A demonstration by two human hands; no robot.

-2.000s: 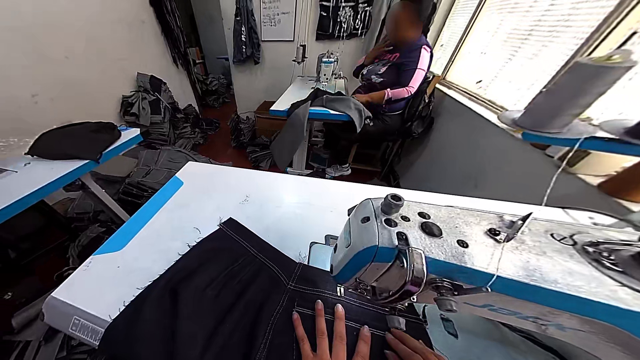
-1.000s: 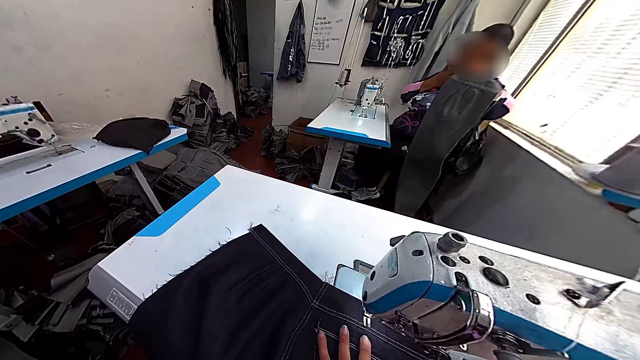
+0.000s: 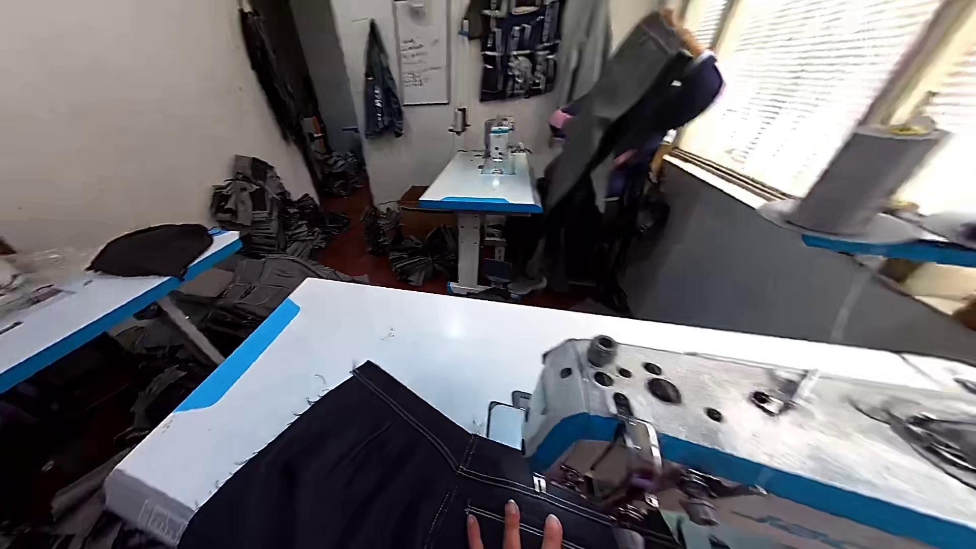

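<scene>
A dark garment with pale topstitching (image 3: 328,473) lies on the white sewing table (image 3: 366,320), its right part reaching the presser-foot area of an industrial sewing machine (image 3: 732,427). Only the fingers of my left hand (image 3: 515,528) show, at the bottom edge, spread and resting flat on the cloth just left of the needle area. The palm is cut off by the frame. My right hand cannot be seen. Loose thread ends stick out along the garment's upper left edge.
A grey thread cone (image 3: 869,183) stands at right. A second table (image 3: 84,305) holds black cloth (image 3: 152,250). Bundled garments (image 3: 263,206) lie on the floor. Beyond, a person (image 3: 694,91) holds up grey cloth (image 3: 610,107) beside another sewing machine (image 3: 499,141).
The person beyond, seated with the cloth at the machine at first, now holds it raised beside that table. My right hand, at the machine two seconds ago, is out of view.
</scene>
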